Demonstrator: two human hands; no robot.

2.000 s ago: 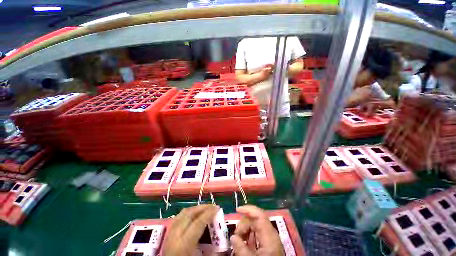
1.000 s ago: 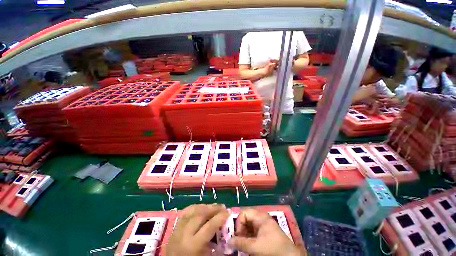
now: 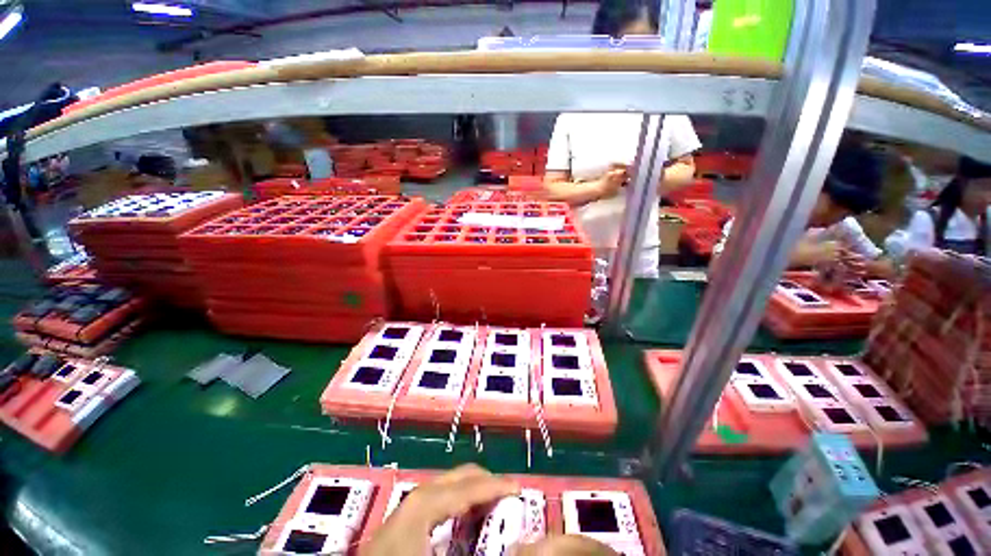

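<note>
A pale pink-white device unit is held low at the bottom centre, over the near foam tray. My left hand is closed around its left side. My right hand is at its lower right, mostly cut off by the bottom edge, and what its fingertips do is hidden. Other units with dark screens lie in the near tray, one at the left and one at the right.
A second foam tray of units lies behind. Red tray stacks stand at the back. A metal post rises right of centre. A pale blue carton and a dark parts tray are at the right. Several people are beyond.
The view has shifted, so the bench sits lower and further right. The held unit is turned with more of its pale face showing, and my right hand has dropped mostly out of the picture.
</note>
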